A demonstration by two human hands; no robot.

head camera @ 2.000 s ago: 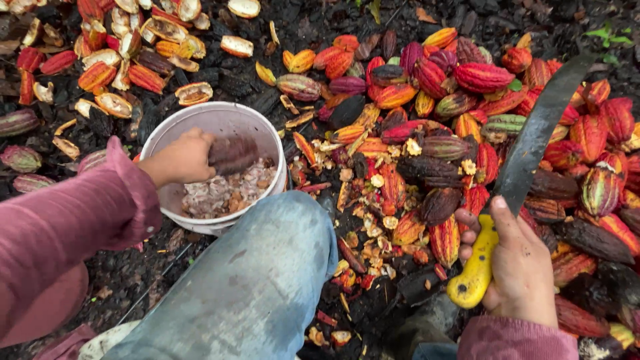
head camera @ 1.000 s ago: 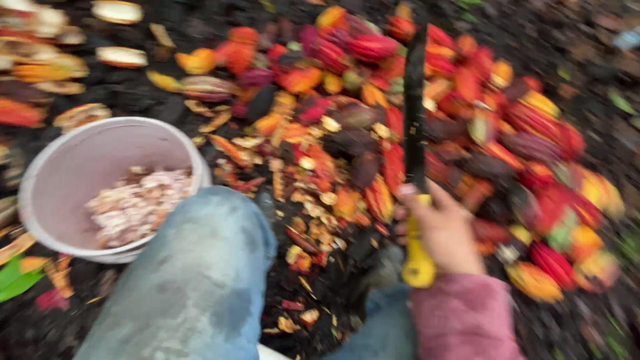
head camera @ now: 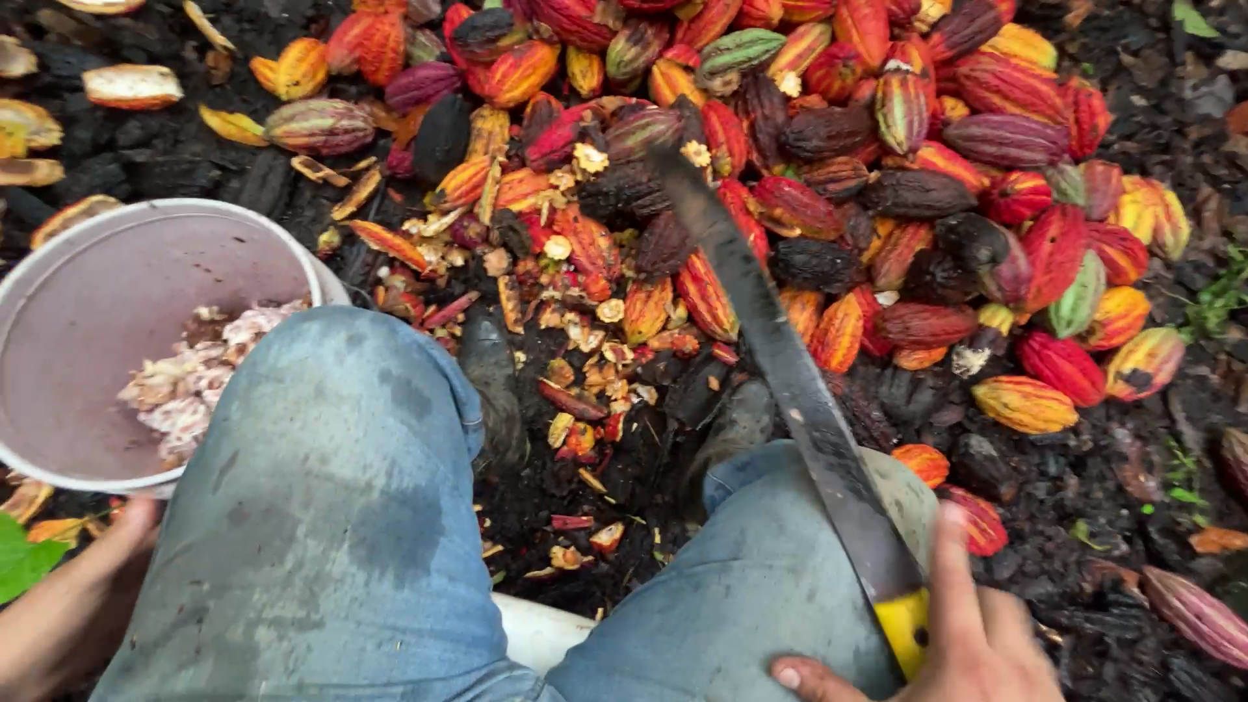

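My right hand (head camera: 960, 639) grips the yellow handle of a machete (head camera: 790, 380) at the lower right, its dark blade slanting up and left above my right knee. At the left edge my left hand (head camera: 132, 531) is at the underside of a white plastic bucket (head camera: 58, 283); its fingers are mostly hidden, so its grip cannot be told. Whitish, pulpy cacao beans (head camera: 200, 385) lie inside the bucket, partly hidden by my left knee. Beyond my knees lies a large heap of red, yellow, green and dark cacao pods (head camera: 916, 195).
Cut stalk pieces and husk bits (head camera: 585, 341) litter the dark ground between my boots (head camera: 497, 380). Opened pod husks (head camera: 132, 88) lie at the upper left. A whole pod (head camera: 1194, 614) lies at the lower right. Part of a white object (head camera: 541, 629) shows between my thighs.
My left hand, over the bucket with a dark pod two seconds ago, is now low at the bucket's underside. My right hand has lowered with the machete toward my right knee. The view has shifted.
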